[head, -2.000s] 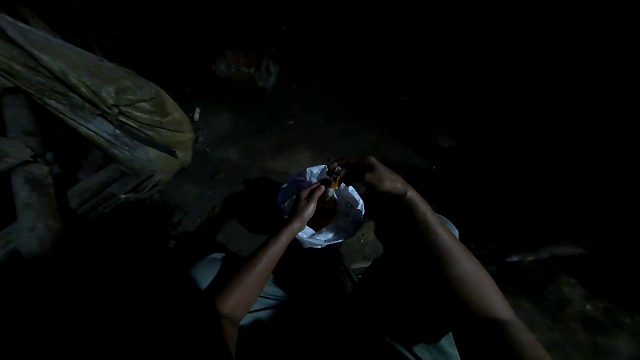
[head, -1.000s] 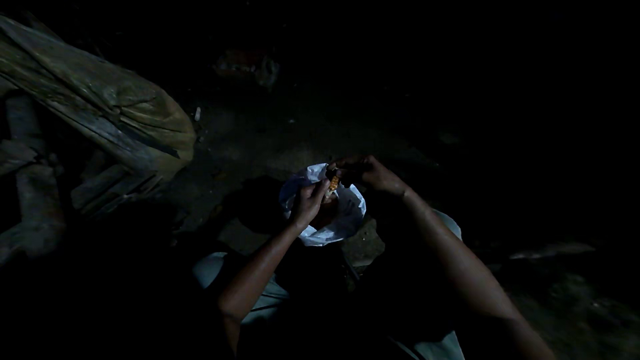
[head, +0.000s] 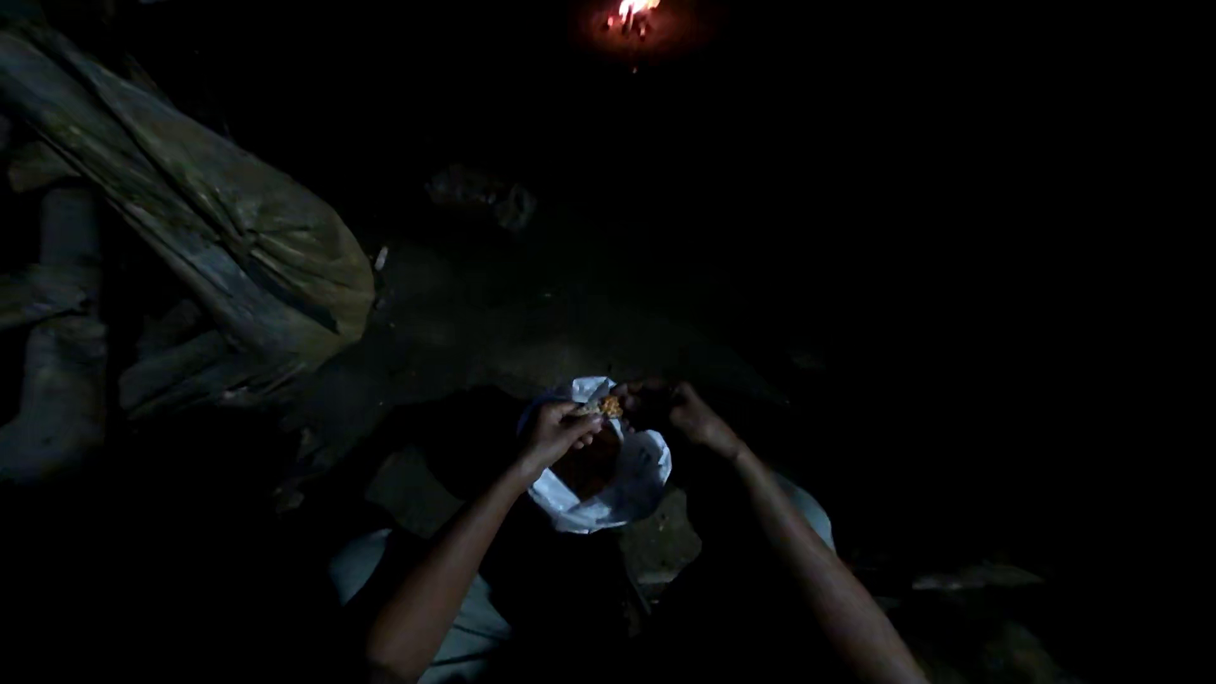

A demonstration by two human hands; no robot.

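Note:
Between my knees stands a round container lined with a white plastic bag (head: 600,511), with something reddish-brown inside. Above its far side, my left hand (head: 562,432) pinches a small orange and pale piece (head: 609,407), too dark to name. My right hand (head: 686,413) is at the right of that piece, its fingertips reaching toward it in shadow; whether they grip it is hard to see.
A fire (head: 635,11) burns at the top. On the left lies a folded greenish-brown tarp or sack (head: 285,242) beside stacked logs (head: 68,370). A dim object (head: 513,206) lies on the ground (head: 494,332) ahead.
The view has tilted up a little, bringing the fire into the frame. Both hands stay over the lined container, and the orange piece is turned differently at my left fingertips.

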